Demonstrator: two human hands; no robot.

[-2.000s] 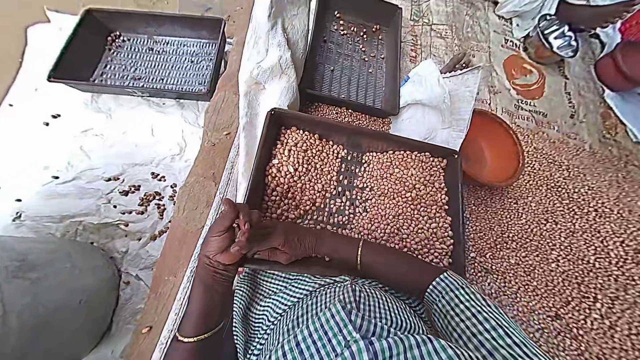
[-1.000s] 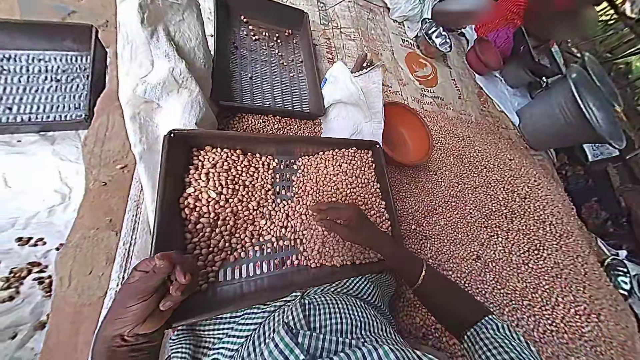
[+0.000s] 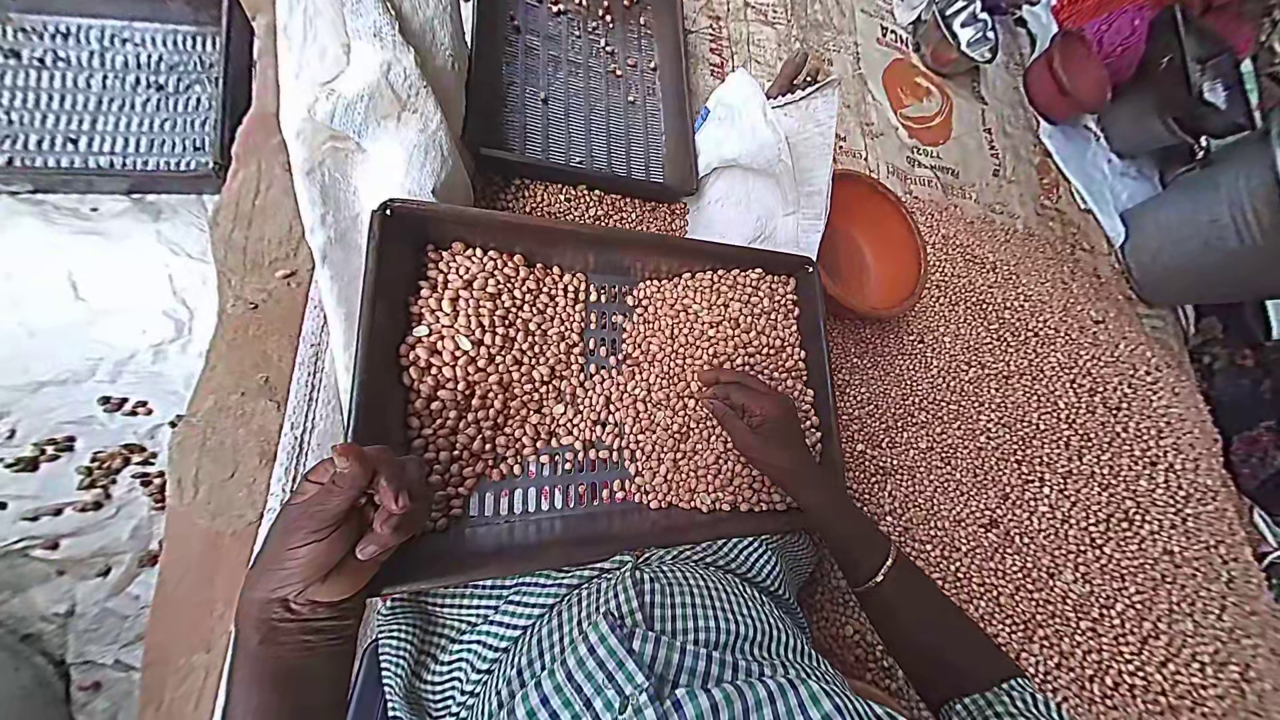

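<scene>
A dark slotted plastic tray lies tilted over my lap, bearing two heaps of shelled peanuts that meet near its middle. Larger-looking kernels form the left heap; smaller ones form the right heap. My left hand is at the tray's lower left corner with curled fingers; whether it grips the rim or holds kernels cannot be told. My right hand rests over the right heap, thumb and fingertips close together at the kernels. Whether a kernel is between them is hidden.
Beyond the tray stand a second slotted tray with a few kernels, a white sack and an orange bowl. Peanuts spread widely over the ground at right, near a grey bucket. Another tray lies upper left, above scattered pieces on white sheeting.
Two seconds ago my hands were together at the tray's lower left; my right hand has since moved right onto the right heap. My left hand stays at the corner. The view has shifted.
</scene>
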